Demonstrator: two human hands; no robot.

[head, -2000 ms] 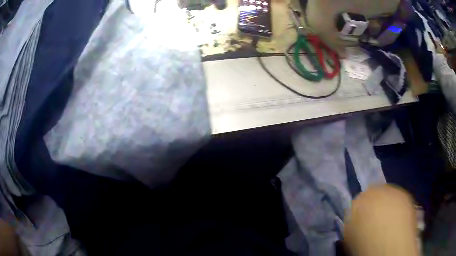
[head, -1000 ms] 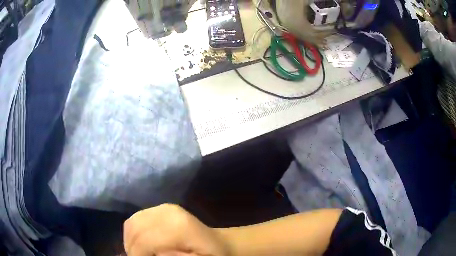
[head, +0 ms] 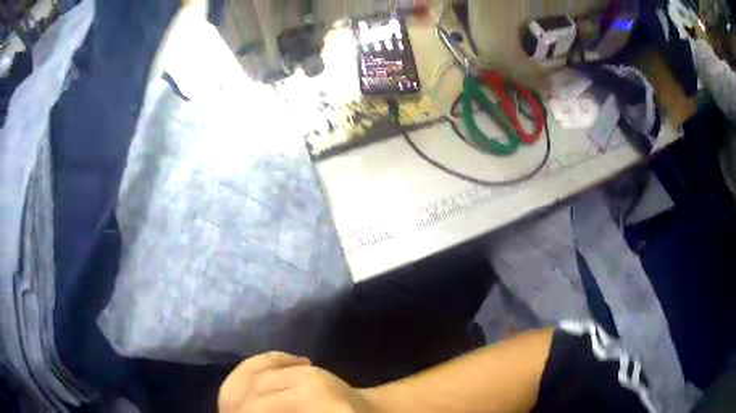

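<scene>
A light blue-grey quilted panel (head: 234, 258) lies over the left part of the machine table and hangs over its front edge. Its upper end is washed out by the bright lamp below the machine head. My right hand (head: 282, 387) is at the bottom edge, in front of the panel's lower edge, with the forearm coming in from the right. Its fingers look curled, but they are partly cut off, and I cannot tell if they hold anything. My left hand is not in view.
Stacked quilted panels (head: 28, 266) and navy cloth (head: 85, 202) are at left. A phone (head: 389, 64) with a cable, green-and-red-handled scissors (head: 492, 113), a small white-and-black device (head: 551, 39) and labels (head: 575, 109) lie on the white table (head: 379, 198). Grey-blue pieces (head: 541, 266) hang at right.
My right hand has come from the lower right to the bottom centre. The quilted panel's upper end has shifted, showing a dark mark. The hand at the lower left edge is gone; the view has also shifted.
</scene>
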